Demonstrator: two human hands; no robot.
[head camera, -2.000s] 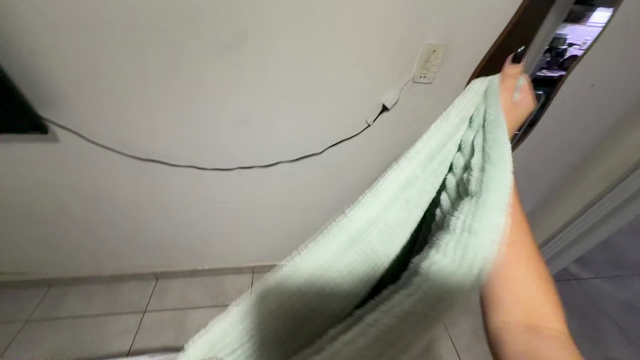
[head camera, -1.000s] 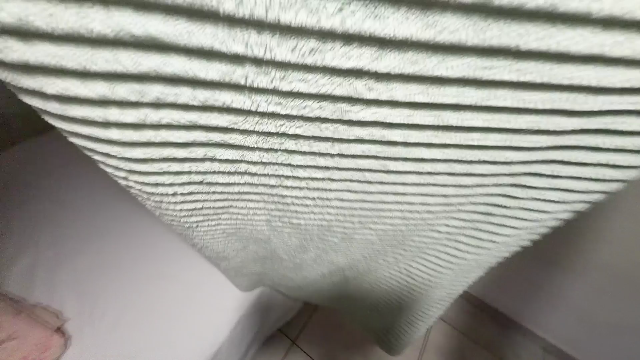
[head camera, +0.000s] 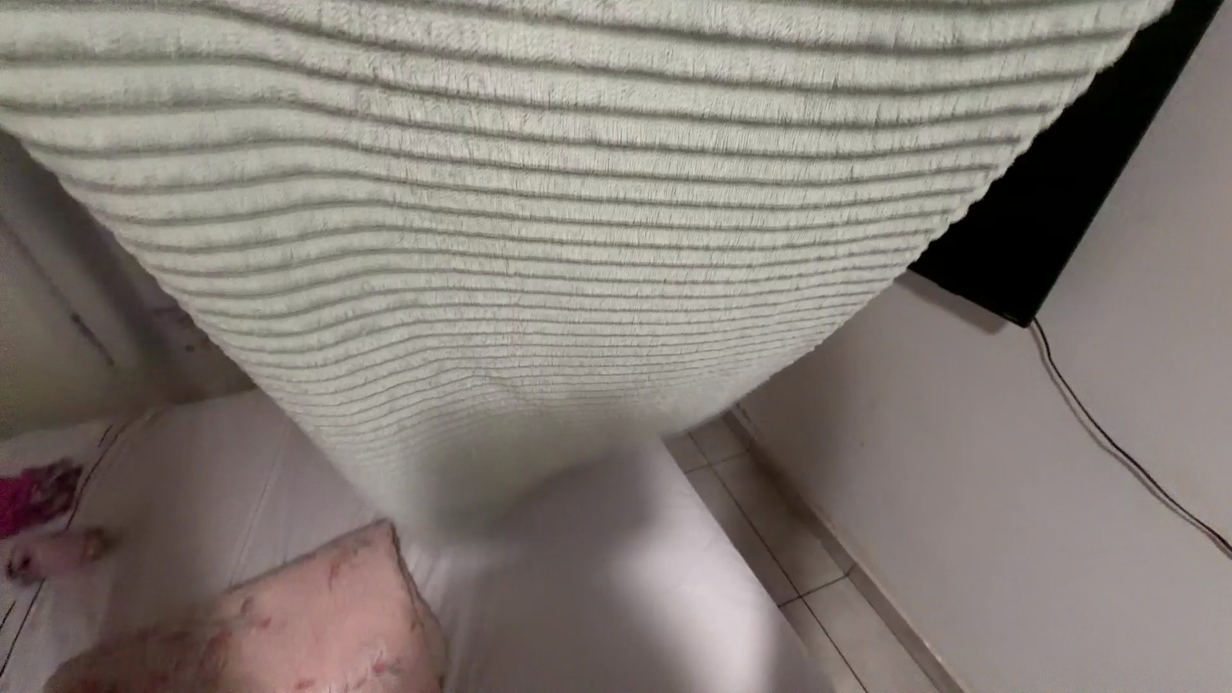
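A pale green ribbed plush blanket (head camera: 539, 221) is spread out and raised, filling the upper middle of the view. Its lower end narrows and hangs over a bed with a white sheet (head camera: 597, 597); the blurred lower edge makes it unclear whether it touches the sheet. Neither my left hand nor my right hand can be seen, so what holds the blanket's upper part is out of sight. A folded pink patterned blanket or cloth (head camera: 327, 616) lies on the bed at the lower left.
Magenta cloth (head camera: 34, 496) and a small pink object (head camera: 58, 556) lie on the bed's left side. A black flat screen (head camera: 1068, 173) hangs on the right wall (head camera: 962, 462), with a cable (head camera: 1107, 433) below it. Floor tiles (head camera: 780, 539) run between bed and wall.
Two seconds ago a hand held the green blanket bunched near a door frame; now it is spread wide and no hand shows. The view has swung round to the bed.
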